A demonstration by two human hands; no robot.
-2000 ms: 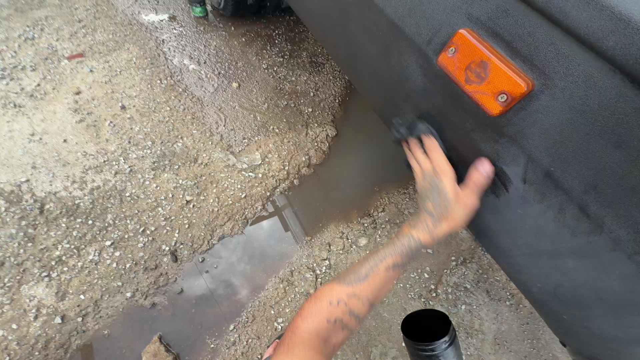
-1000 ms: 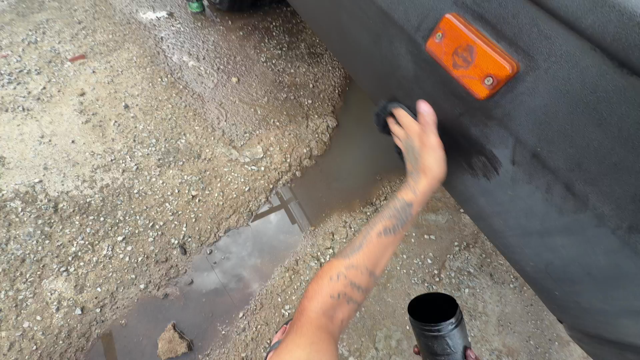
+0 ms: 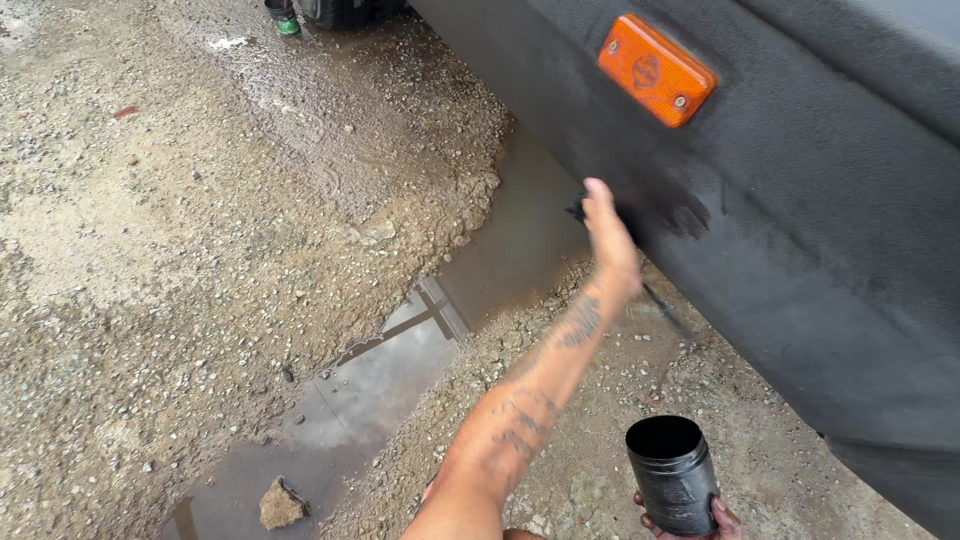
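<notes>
My left hand [image 3: 616, 244] is at the lower edge of a dark grey textured vehicle panel [image 3: 810, 300], pressing a black cloth or sponge [image 3: 577, 210], mostly hidden behind the fingers, against it. A darker, wet-looking smear [image 3: 679, 206] lies on the panel just right of this hand. Above is an orange side marker light [image 3: 658, 70] fixed by two screws. At the bottom right, my right hand [image 3: 726, 521] grips a black cylindrical container [image 3: 673, 476] with an open top; its inside is dark and the contents cannot be made out.
Below the panel, a muddy puddle [image 3: 375, 397] runs across gravel ground [image 3: 187, 300]. A stone [image 3: 283, 504] sits in it at the lower left. At the top stand a tire [image 3: 337, 11] and a small container with a green part [image 3: 285, 22].
My left hand has turned more upright at the panel's lower edge, and the dark smear to its right shows larger than two seconds ago. The black container and my right hand have come further into view.
</notes>
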